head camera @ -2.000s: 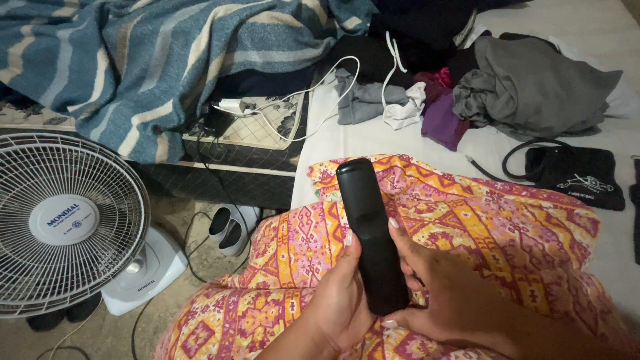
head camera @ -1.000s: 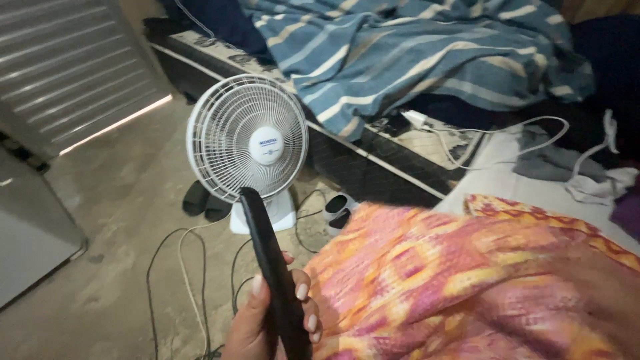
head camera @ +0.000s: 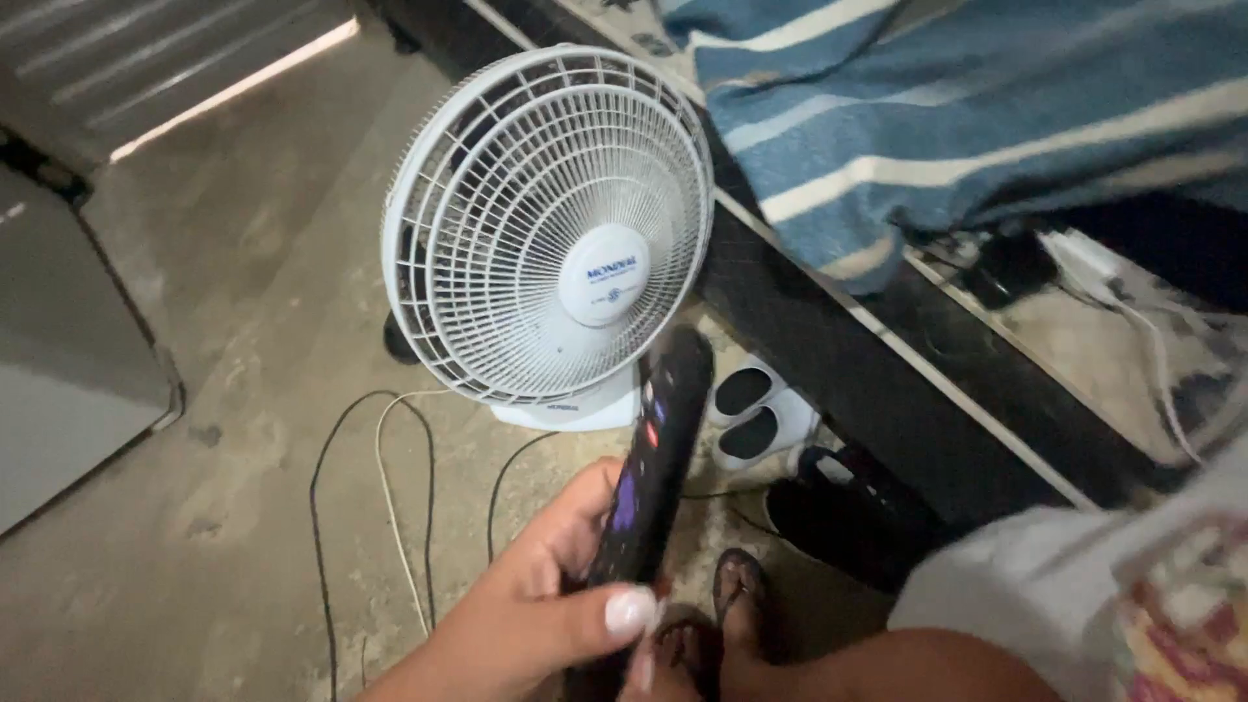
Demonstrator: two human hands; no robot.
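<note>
My left hand comes in from the lower left and is closed around a long black remote control. The remote is tilted, its top end pointing up, and its side with coloured buttons is turned to the left and partly blurred. Its lower end runs down to the bottom edge, where fingers partly hide it. Just beyond its top end stands a white Mondial fan with a round grille, on a white base on the floor. My right hand is not seen.
Grey and black slippers lie beside a dark bed base. A striped blue blanket hangs over it. Cables cross the concrete floor. A white appliance is at left. My feet in flip-flops are below.
The remote, in both hands at first, is now in my left hand. The view has swung left, and the floor and my feet show where patterned cloth lay before.
</note>
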